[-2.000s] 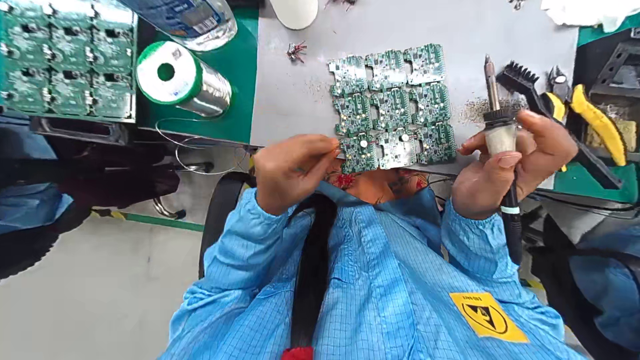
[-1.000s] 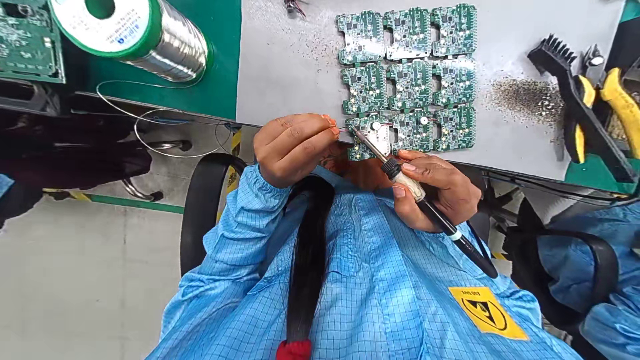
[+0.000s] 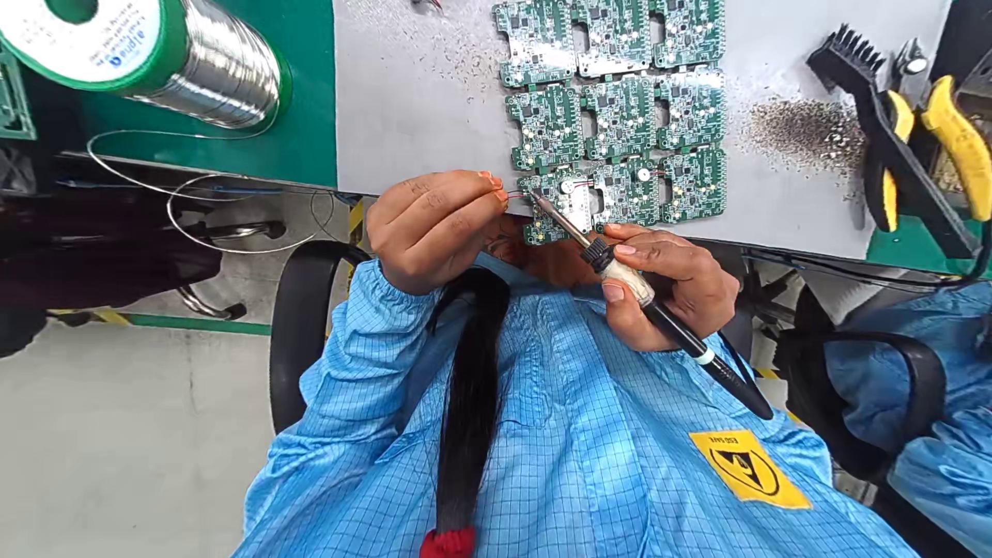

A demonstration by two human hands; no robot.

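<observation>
My right hand holds a soldering iron by its pale grip, its tip over the lower left board of a panel of green circuit boards. My left hand pinches a thin red wire between finger and thumb, just left of the iron's tip. The wire runs toward that same board. Whether tip and wire touch cannot be told. Small round white parts sit on the bottom row of boards, with short wires by them.
A spool of solder wire lies at the upper left, its loose strand looping over the table edge. At the right are a black brush, yellow-handled cutters and scattered dark bits. A person in blue sits at the lower right.
The soldering iron has gone from upright, right of the boards, to slanting over the lower left board. My left hand has come to that board's edge. The view has moved closer to the boards.
</observation>
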